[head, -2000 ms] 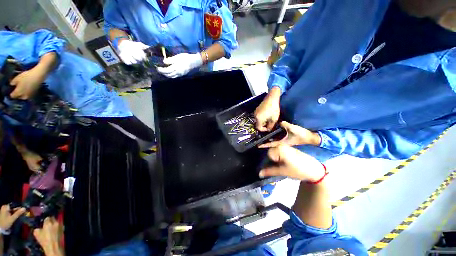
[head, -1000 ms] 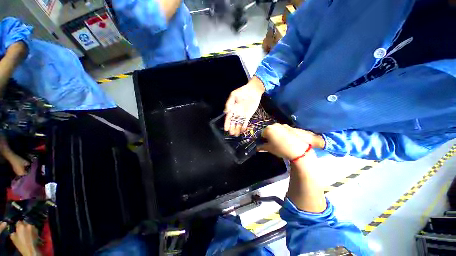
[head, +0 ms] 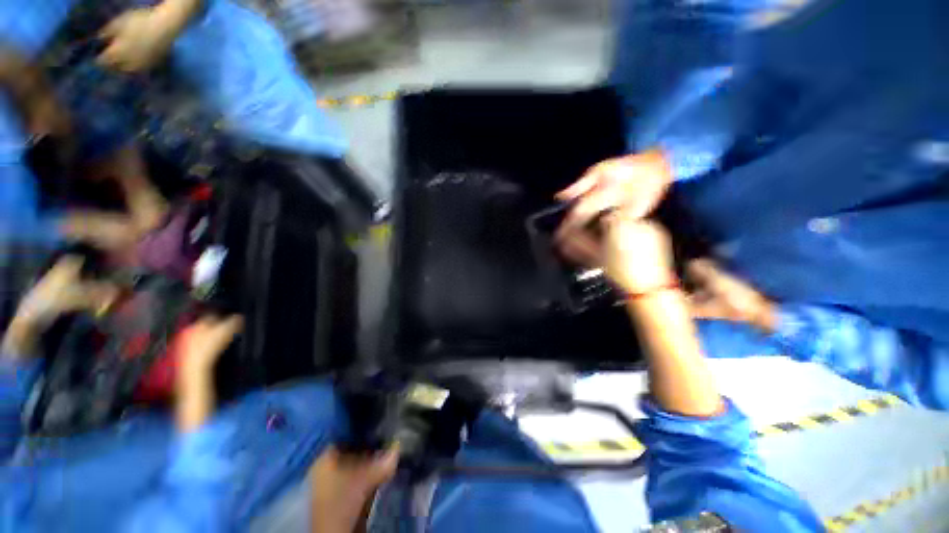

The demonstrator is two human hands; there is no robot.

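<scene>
The frame is blurred. My right hand (head: 633,255), with a red cord at the wrist, is over the small black parts tray (head: 541,221), beside the other person's hand (head: 624,185); its fingertips are hidden. A few pale pins (head: 591,275) show in the tray. My left hand (head: 352,481) is low in the picture, cut off by the bottom edge, against a dark object with a pale fitting (head: 427,396); its grip is unclear. The large black bin (head: 468,335) lies under and left of the tray.
A person in blue (head: 832,208) stands at the right, a hand below the tray. Other people's hands are at the left around a red-lined bin (head: 161,364) with pink plastic (head: 164,248). A bent cart handle (head: 609,411) is below the large bin.
The view has shifted, so the bins appear further right. My left hand has come into view at the bottom. The other person's palm-up hand is now turned over, beside my right hand.
</scene>
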